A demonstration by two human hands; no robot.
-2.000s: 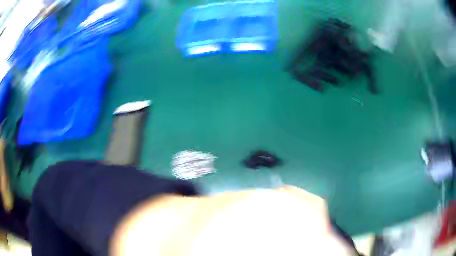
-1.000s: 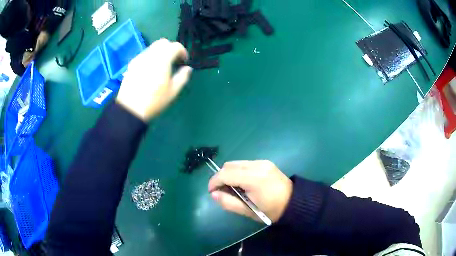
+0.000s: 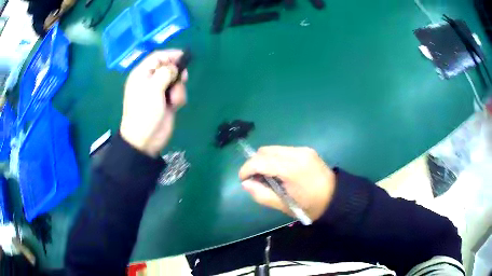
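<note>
My right hand (image 3: 291,175) is shut on the silver tweezers (image 3: 280,193), whose points reach the near edge of a small pile of black parts (image 3: 234,132). My left hand (image 3: 154,99) is raised at left, its fingers closed around a short black piece (image 3: 182,62) that sticks out past the fingertips. A silver pile of small metal parts (image 3: 174,167) lies beside my left sleeve, partly hidden by it. The picture is somewhat blurred.
Two joined blue trays (image 3: 144,33) stand beyond my left hand, blue baskets (image 3: 46,161) at far left. Black strips (image 3: 253,13) lie at the top edge. A black sheet with thin strips (image 3: 446,48) lies at right. A person's hand (image 3: 52,20) shows top left.
My left hand has moved back from the heap of black strips with a black piece in it. The view has shifted, so the table things sit higher. The tweezers stay at the small black pile.
</note>
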